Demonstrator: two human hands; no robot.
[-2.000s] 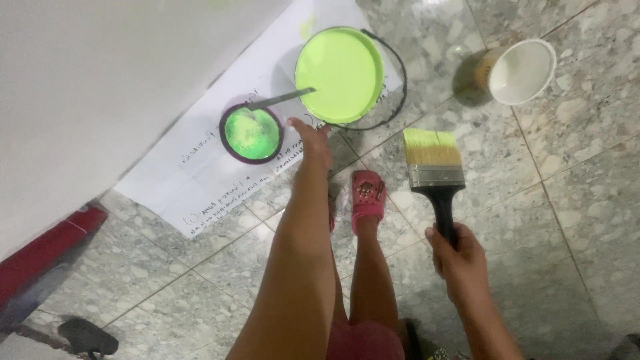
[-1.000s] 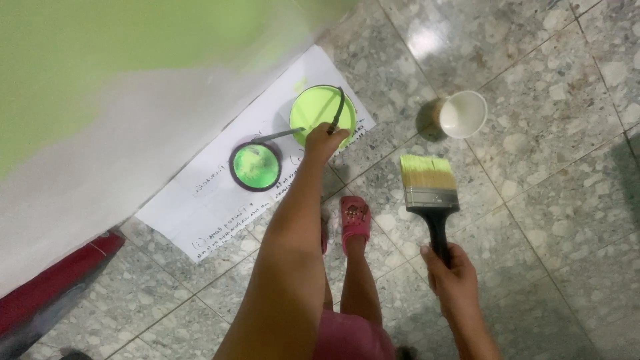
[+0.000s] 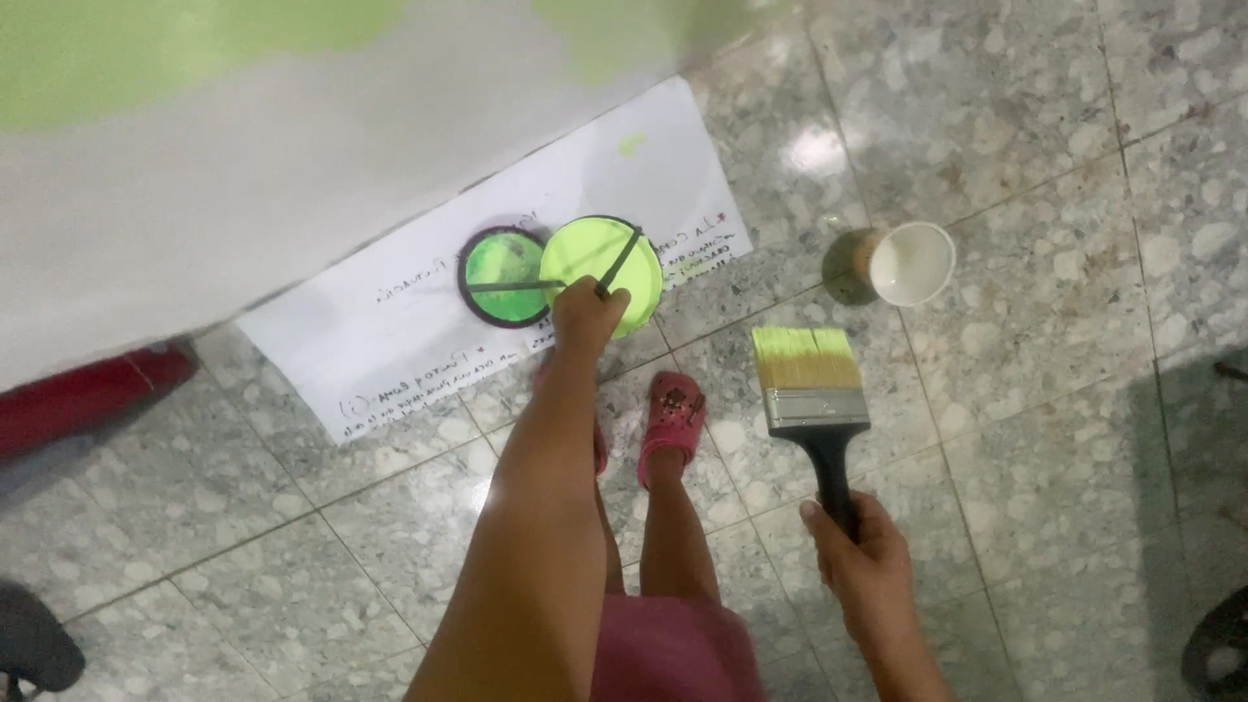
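Observation:
My left hand is closed on the dark handle of a bucket of bright green paint, near the middle of the view. A thin grey stick reaches from the bucket over a dark-rimmed round lid or container smeared with green paint, to its left. My right hand grips the black handle of a wide flat paintbrush. The brush points up, with green paint on its bristle tips. It is apart from the bucket, to its right.
A handwritten paper sheet lies on the speckled tile floor along a white wall with green painted areas. A white cup is at the right. A red object is at the left, and my feet in pink clogs are below the bucket.
My left hand was open beside the bucket two seconds ago and has taken hold of its handle. The handle has gone from the bucket's side to across its top. The brush has stayed in my right hand.

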